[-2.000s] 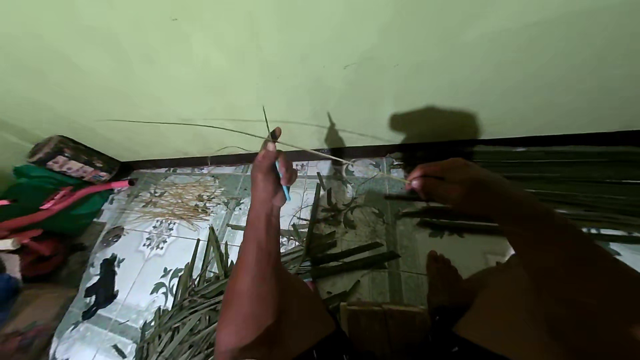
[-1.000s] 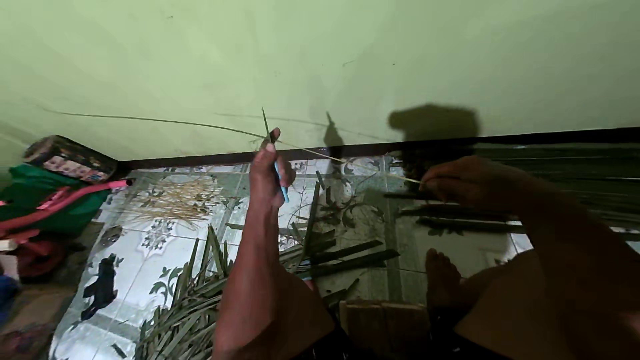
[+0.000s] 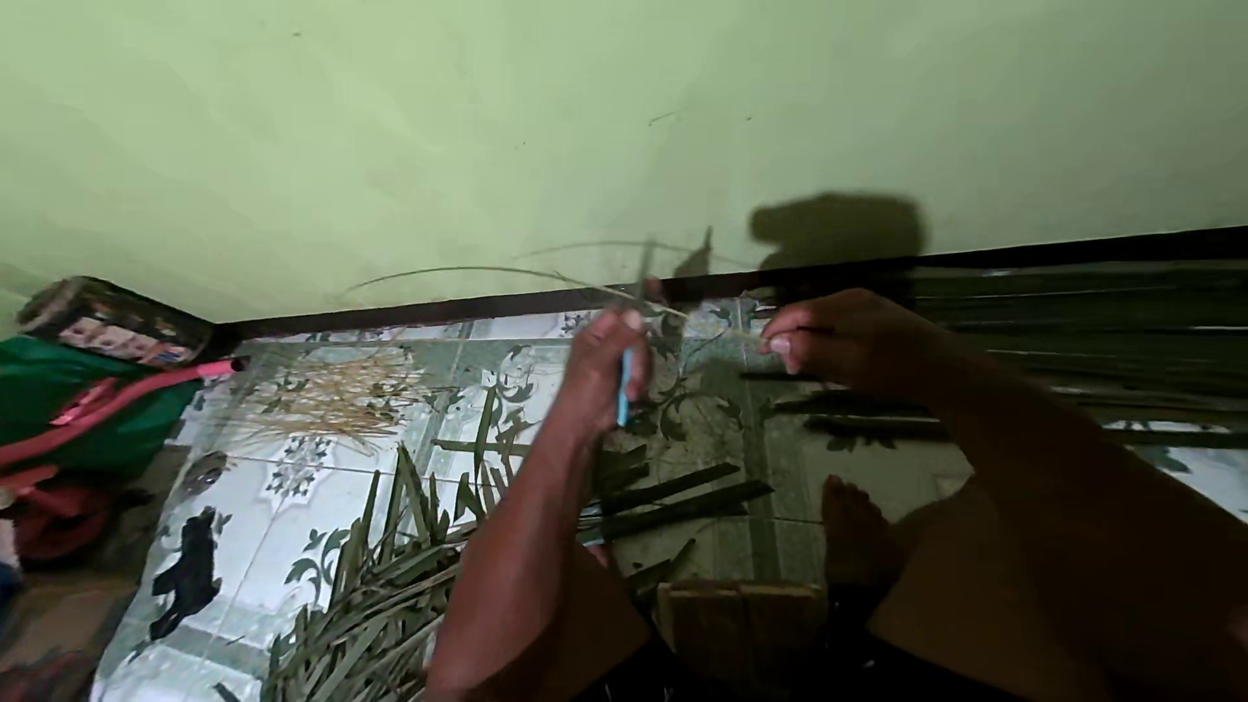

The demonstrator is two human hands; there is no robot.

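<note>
My left hand (image 3: 606,366) is closed around a knife with a light-blue handle (image 3: 624,387); its blurred blade (image 3: 645,268) points up toward the wall. A thin pale strip (image 3: 468,269), its far end curving to the left, passes at the blade. The strip's near end runs toward my right hand (image 3: 819,331), whose thumb and forefinger are pinched on it. Below my left forearm lies a heap of green leaf strips (image 3: 380,604). Thin pale sticks (image 3: 336,395) are spread on the floor to the left.
Long dark green leaves (image 3: 1063,322) lie along the wall at right. A small wooden stool (image 3: 741,619) stands between my legs. At left are a cylindrical container (image 3: 117,322), a green bag (image 3: 127,419), a pink tubular frame (image 3: 127,400) and a black object (image 3: 190,570) on the tiled floor (image 3: 234,507).
The thin strip has been drawn to the right, so its curved far end now reaches less far left. The knife stays in my left hand.
</note>
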